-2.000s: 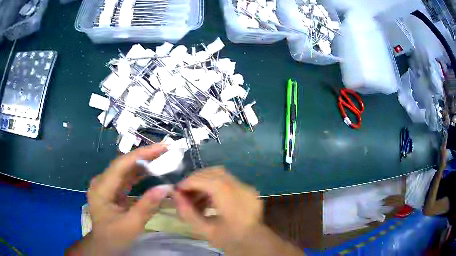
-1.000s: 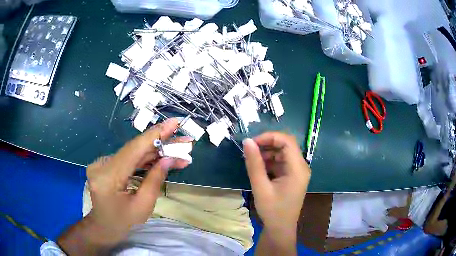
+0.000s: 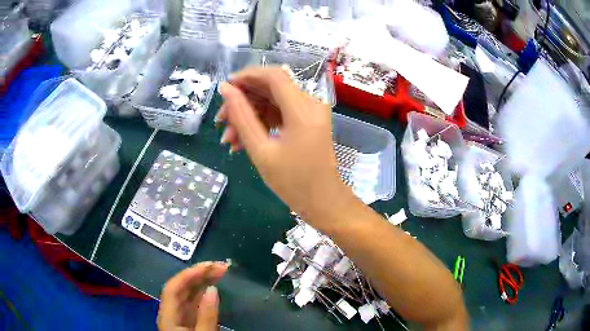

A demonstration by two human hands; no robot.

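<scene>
My right hand [image 3: 284,129] is raised over the back of the bench, its forearm crossing above the pile. Its thumb and fingertips are pinched on a blurred tagged rod, whose white flag [image 3: 234,35] shows just above them. My left hand [image 3: 194,297] is low at the bench's front edge, cut off by the frame's bottom, fingers apart, with no rod seen in it. The loose pile of tagged rods [image 3: 317,262] lies right of my left hand, partly hidden by my right forearm.
A digital scale [image 3: 174,200] lies left of centre. A bin of tagged rods [image 3: 171,116] stands behind it, stacked clear boxes [image 3: 61,155] at far left. A parts tray [image 3: 382,149], red tray [image 3: 365,97] and bin [image 3: 411,194] stand beyond the pile. Green tool [image 3: 458,268] and red-handled snips [image 3: 510,284] lie right.
The view has swung left and further back. My right hand has moved from beside the pile up and across to the back bins. My left hand has let go of the tagged part.
</scene>
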